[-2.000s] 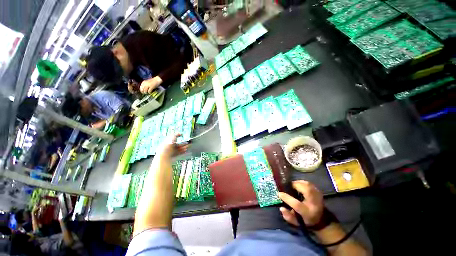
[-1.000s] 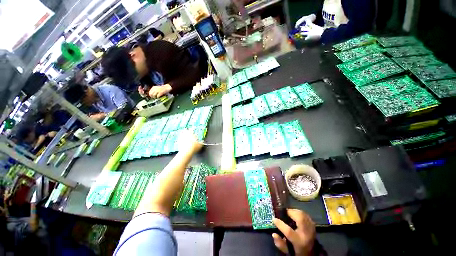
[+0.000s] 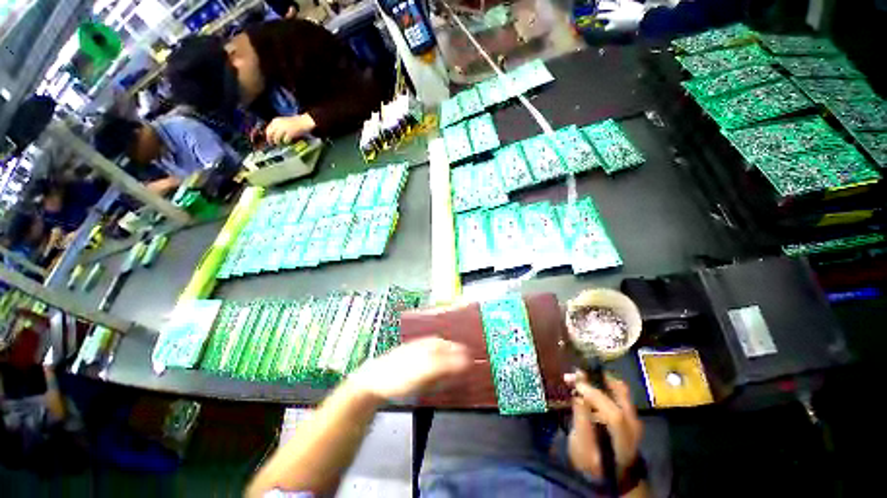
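Observation:
A green circuit board lies on the dark red-brown work pad at the bench's near edge. My left hand is blurred, over the pad's left part, left of the board and not visibly touching it. A thin pale strand, perhaps solder wire, crosses the view above the pad; whether my left fingers hold it cannot be told. My right hand is shut on the black soldering iron, right of the board. The iron points up toward the solder dross cup; its tip is not clear.
An upright row of boards stands left of the pad. Flat boards lie beyond it, beside a yellow-green divider strip. A tip-cleaning sponge and black soldering station are at right. People work across the bench.
My left hand has come back from above the rows of boards to the pad. My right hand with the iron has moved off the board's near end, to the right, near the cup.

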